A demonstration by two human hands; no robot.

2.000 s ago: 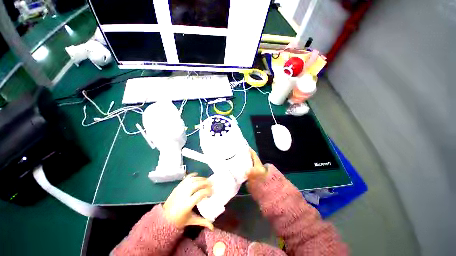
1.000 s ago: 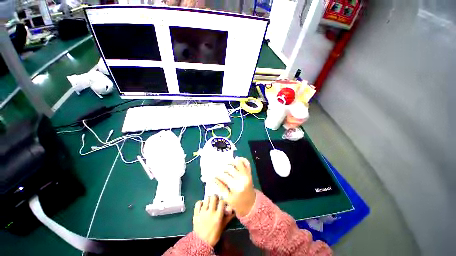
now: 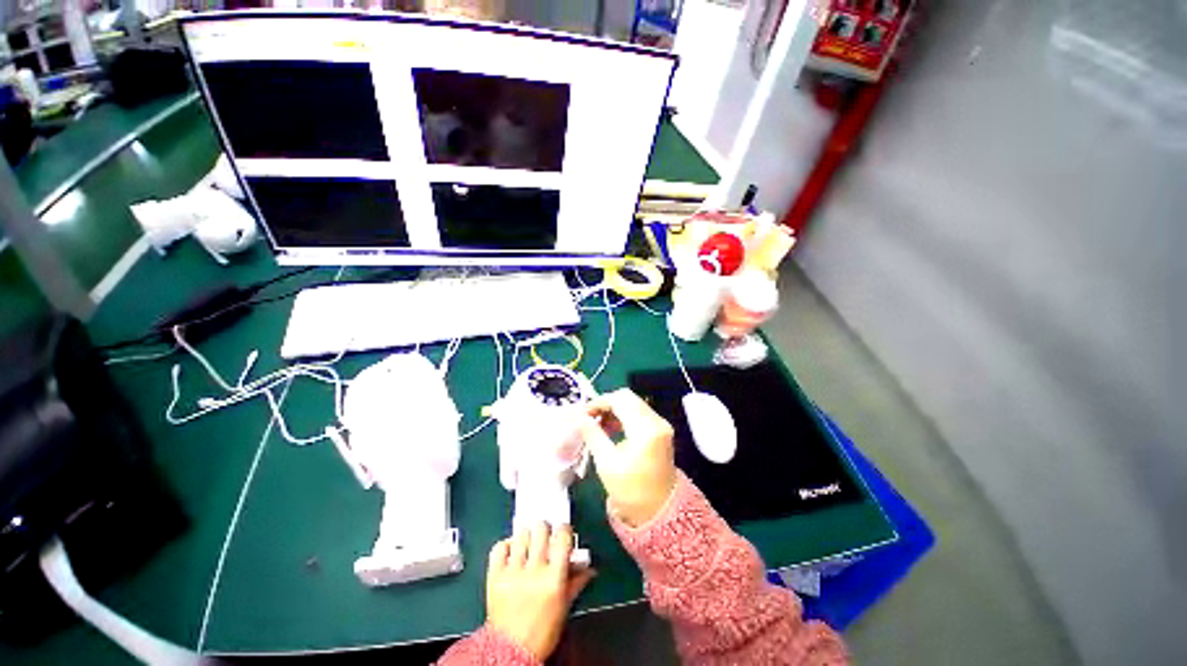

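A white security camera (image 3: pixel 536 449) stands on the green bench in front of me, its dark lens face turned up. My left hand (image 3: pixel 531 586) lies over its base at the bench's front edge, fingers on the foot. My right hand (image 3: pixel 630 449) is at the right side of the camera head, thumb and fingertips pinched together there; whether they grip a small part is hidden. A second white security camera (image 3: pixel 401 455) stands to the left, untouched.
Thin white cables (image 3: pixel 247 390) lie left of the keyboard (image 3: pixel 430 312). The monitor (image 3: pixel 430 143) stands behind. A mouse (image 3: pixel 711 427) rests on a black pad (image 3: pixel 781 455) at right. Bottles (image 3: pixel 699 302) and yellow tape (image 3: pixel 634 277) are beyond. A black label printer (image 3: pixel 78 455) is at left.
The held camera went from being held over the front edge to standing on the bench. My right hand moved from over its body to the side of its head. The view shifted.
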